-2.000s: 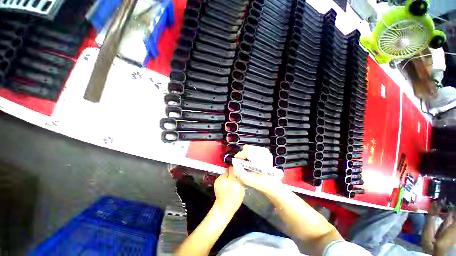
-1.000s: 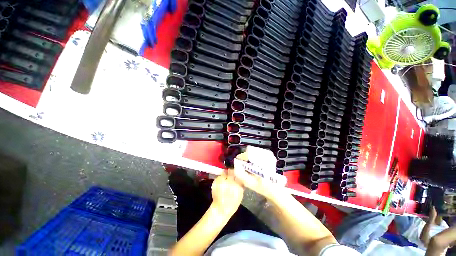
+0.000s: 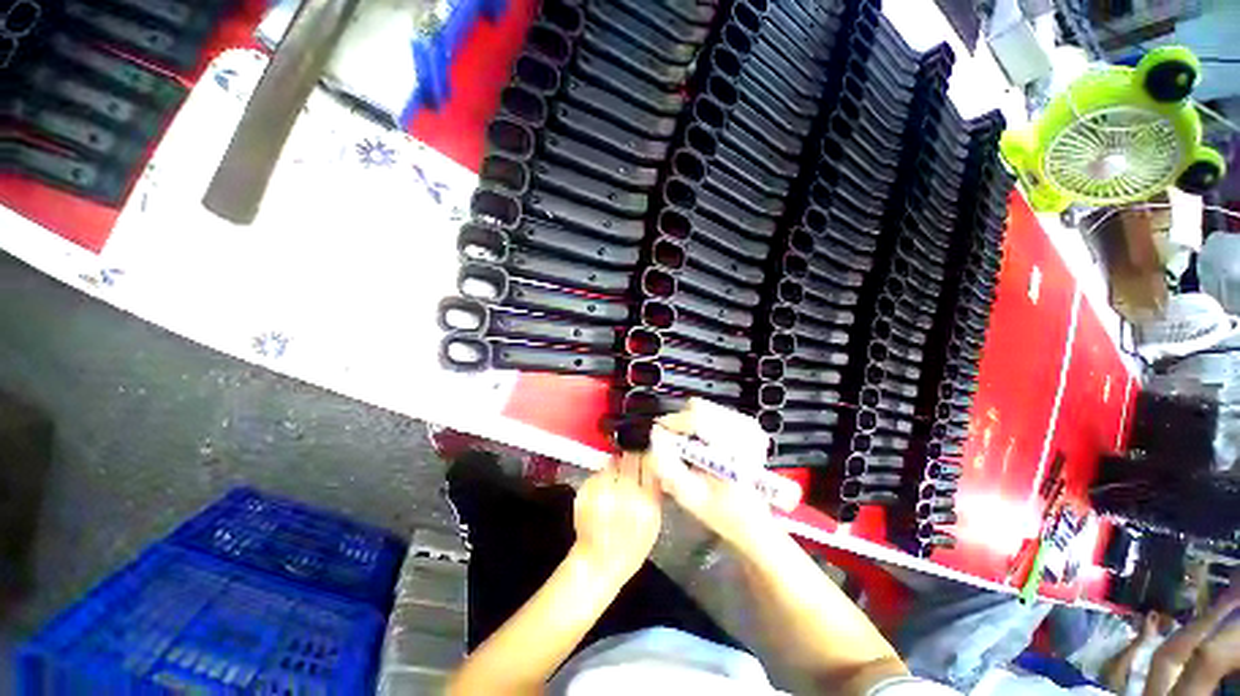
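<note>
Black moulded handles (image 3: pixel 578 227) lie in dense overlapping columns, oval loops at their left ends. My left hand (image 3: pixel 617 517), bare, is closed at the table edge on the near end of a black handle (image 3: pixel 635 420); the fingers hide much of it. My right hand (image 3: pixel 707 479), beside it, grips a slim white item (image 3: pixel 741 476) with dark lettering, like a pen or tube. Its left end points at the black handle. Glare washes out the right fingers, and I cannot tell whether the item's tip touches the handle.
More black handles (image 3: pixel 82 102) lie at the far left. A wooden hammer handle (image 3: pixel 279 116) lies by a blue tray (image 3: pixel 438 61). Blue crates (image 3: pixel 225 598) stand on the floor. A green frog-shaped fan (image 3: pixel 1108 136) is at the back right. Another person's hand (image 3: pixel 1197 653) shows lower right.
The view has shifted slightly. Both hands stay together at the table edge, holding the same things. The other person's hand at lower right has moved.
</note>
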